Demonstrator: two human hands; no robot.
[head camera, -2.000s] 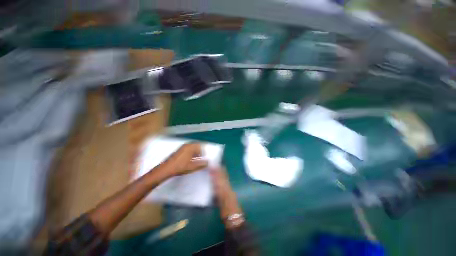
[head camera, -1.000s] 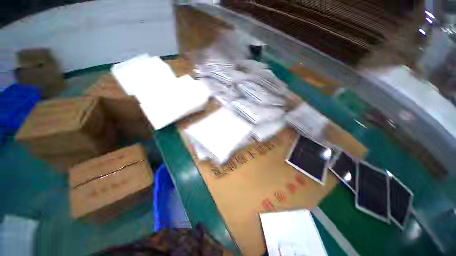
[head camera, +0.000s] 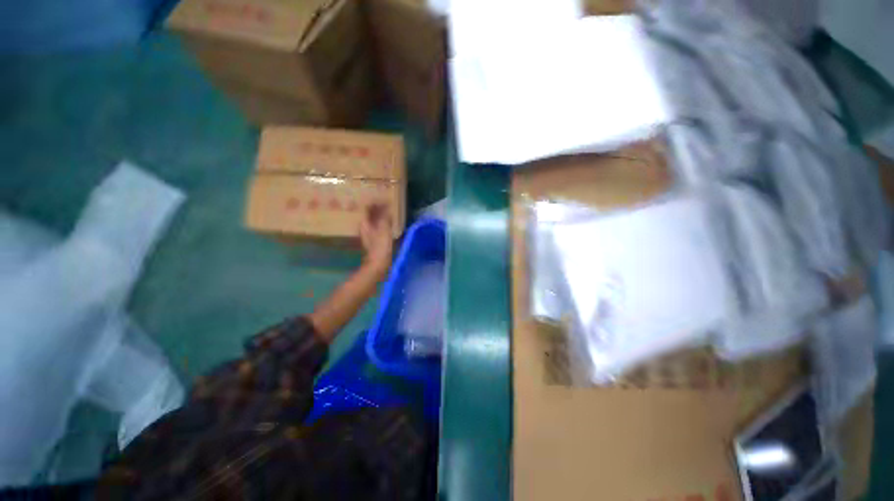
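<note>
My left hand (head camera: 376, 233) is stretched out left of the bench, in front of a closed carton (head camera: 328, 186) and beside the rim of the blue bin (head camera: 380, 328). It is blurred, appears open and shows nothing in it. Clear bag material (head camera: 423, 308) lies inside the bin. My right hand is not in view. White-looking bagged packs (head camera: 642, 284) lie on the cardboard sheet (head camera: 588, 440). A dark solar panel (head camera: 784, 450) with a pale frame lies at the lower right.
White foam sheets (head camera: 559, 93) are stacked at the bench's left edge (head camera: 478, 333). More shiny packs (head camera: 774, 205) are piled at the right. Another carton (head camera: 265, 49) stands on the floor behind. Clear bag material (head camera: 74, 303) lies at the far left.
The view has swung left towards the floor and bin. My left hand, unseen one second ago, now shows by the bin. The panels have shifted towards the lower right of the picture.
</note>
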